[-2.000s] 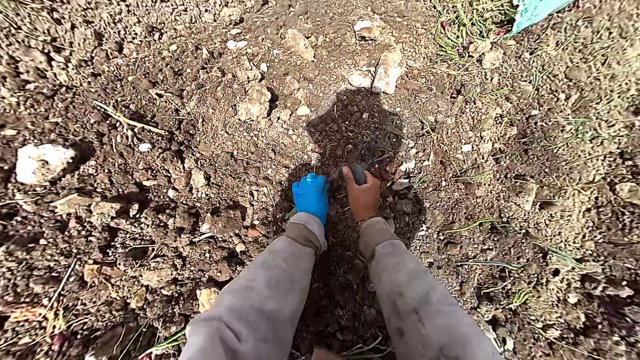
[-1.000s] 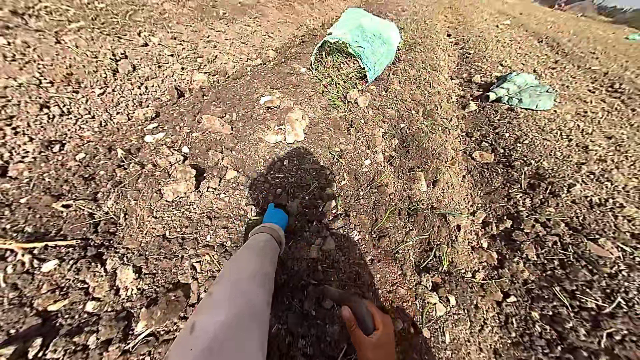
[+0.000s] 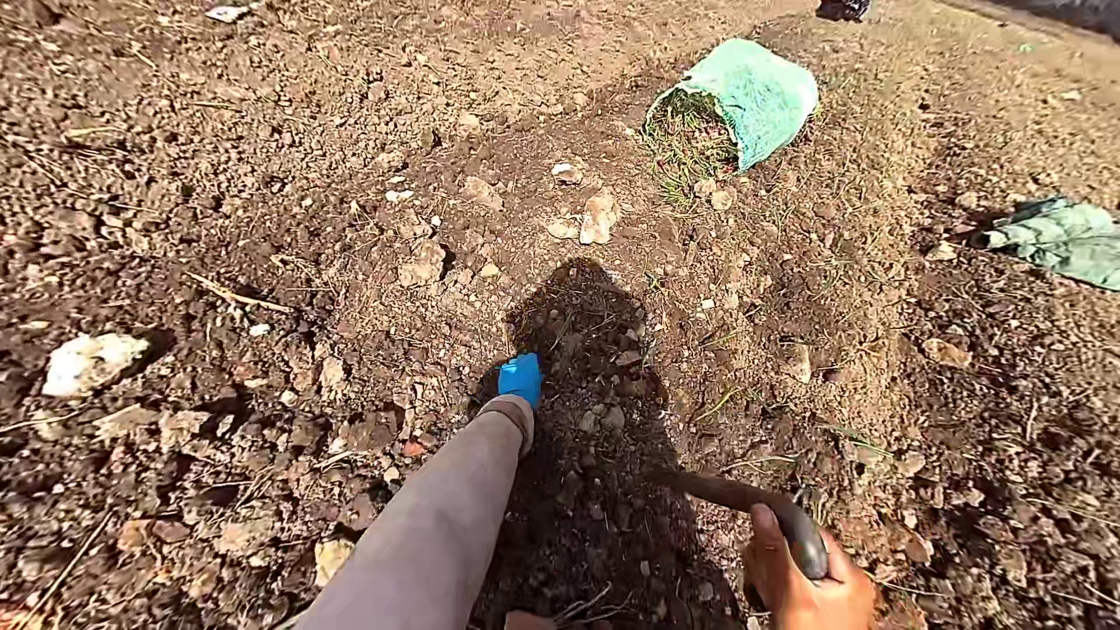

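Observation:
My left hand [image 3: 521, 380], in a blue glove, reaches down to the dark, loosened soil [image 3: 573, 350] at the edge of my shadow; its fingers are hidden, so what it holds cannot be told. Bare and gloveless, my right hand [image 3: 809, 582] grips the thick end of a dark, curved hand tool [image 3: 744, 496] at the lower right. The tool's narrower end points left over the shaded soil, and its tip blends into the dark ground.
Ahead lies a green mesh sack [image 3: 770, 101] with grassy plants [image 3: 691, 144] at its mouth. Another green sack [image 3: 1063, 241] lies flat at the right. Pale stones [image 3: 599, 219] sit beyond my shadow, and a large white stone [image 3: 92, 363] is at the left.
Two seconds ago both hands were close together at the soil. My right hand has since drawn back to the right with the tool, while my left stays low. The view has tilted up.

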